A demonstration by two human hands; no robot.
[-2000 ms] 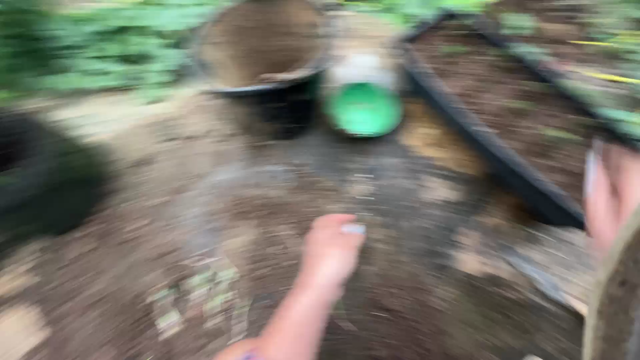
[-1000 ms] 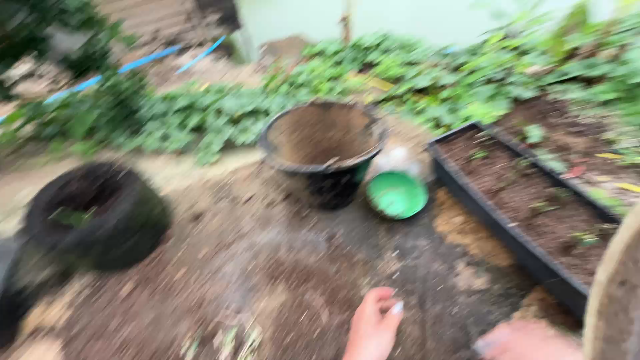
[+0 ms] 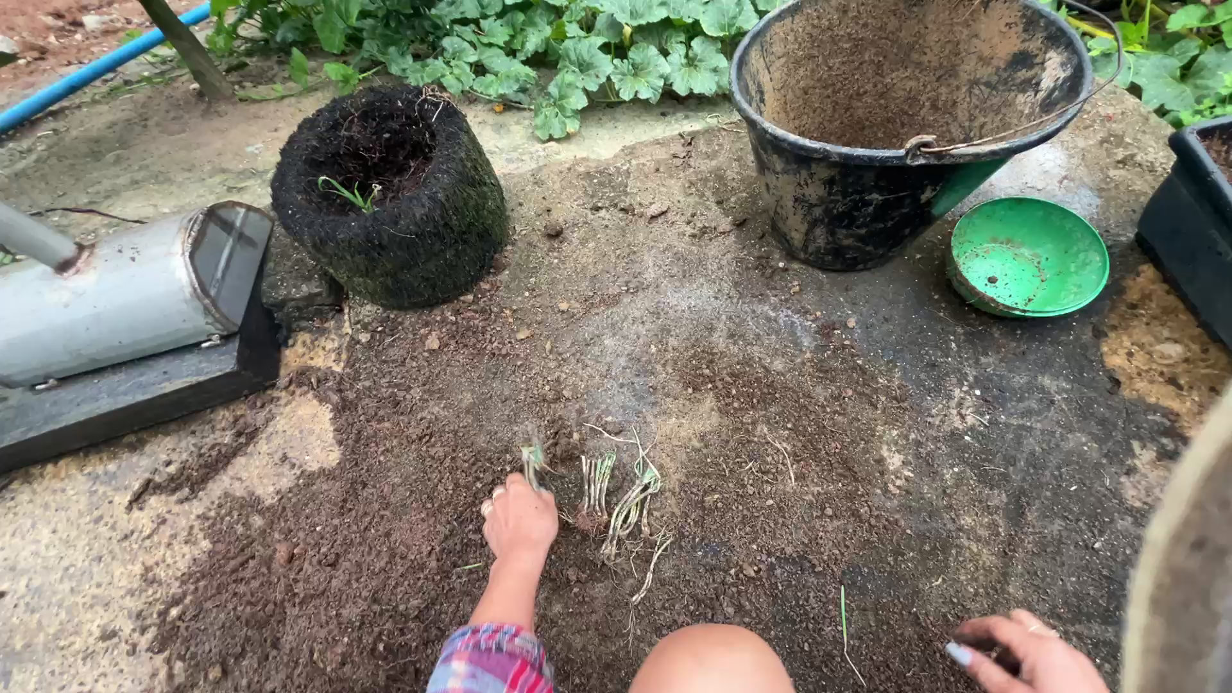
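Note:
Small rooted cuttings (image 3: pixel 596 483) lie in a bunch on the soil-strewn ground, with looser pale, stringy ones (image 3: pixel 632 505) to their right. My left hand (image 3: pixel 521 515) is just left of them, fingers closed around a few similar short cuttings (image 3: pixel 533 460). At the lower right, my right hand (image 3: pixel 1030 656) is low over the ground with fingers curled and nothing visible in it; its underside is hidden. A thin green shoot (image 3: pixel 844 621) lies to its left. A dark fibrous round planter (image 3: pixel 423 231) with a small green plant (image 3: pixel 351 195) stands at the upper left.
A black bucket (image 3: pixel 847 217) with soil-coated inner walls stands at the top right, beside a green bowl (image 3: pixel 1030 260). A black planter box (image 3: pixel 1193 221) is at the right edge. On the left are a metal cylinder on a dark base (image 3: pixel 106 298) and a blue pipe (image 3: pixel 96 72).
The view has swung left and down. My left hand is now at the cuttings with some in its fingers; earlier it was to the right of them.

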